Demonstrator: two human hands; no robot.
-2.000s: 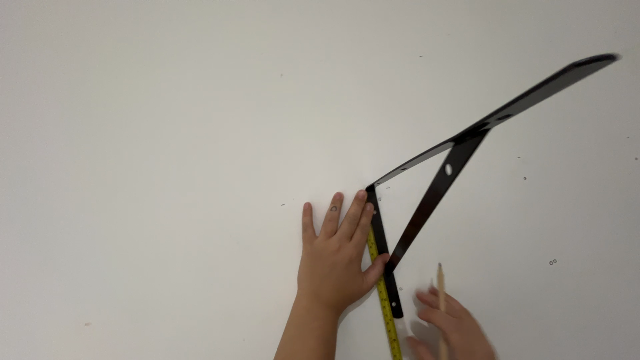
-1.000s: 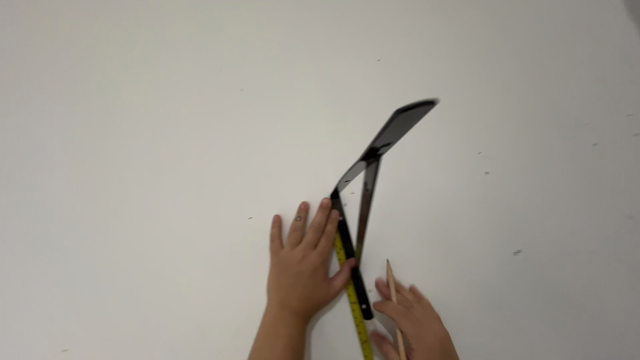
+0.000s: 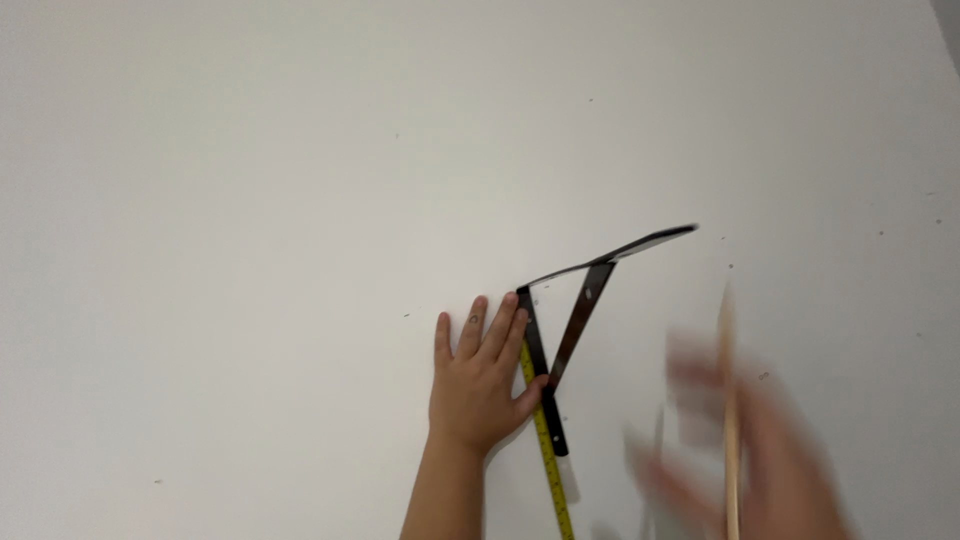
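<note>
My left hand point(image 3: 484, 375) lies flat with its fingers spread on the white surface, its index finger and thumb pressing on a black metal shelf bracket point(image 3: 555, 424). The bracket's flat arm rests on the surface; its other arm and the diagonal brace stand up from it toward the right. A yellow tape measure blade point(image 3: 551, 469) runs along the bracket's left side, partly under my thumb. To the right, my right hand point(image 3: 757, 442) is blurred, thumb and fingers apart, with a wooden pencil point(image 3: 731, 420) in it, tip up. How the pencil is held is blurred.
The white surface point(image 3: 262, 225) carries scattered small dark marks, several of them at the right. A grey strip point(image 3: 949, 30) shows at the top right corner.
My right hand has moved away to the right from beside the bracket, with the pencil. My left hand still presses on the bracket and tape. The view has shifted.
</note>
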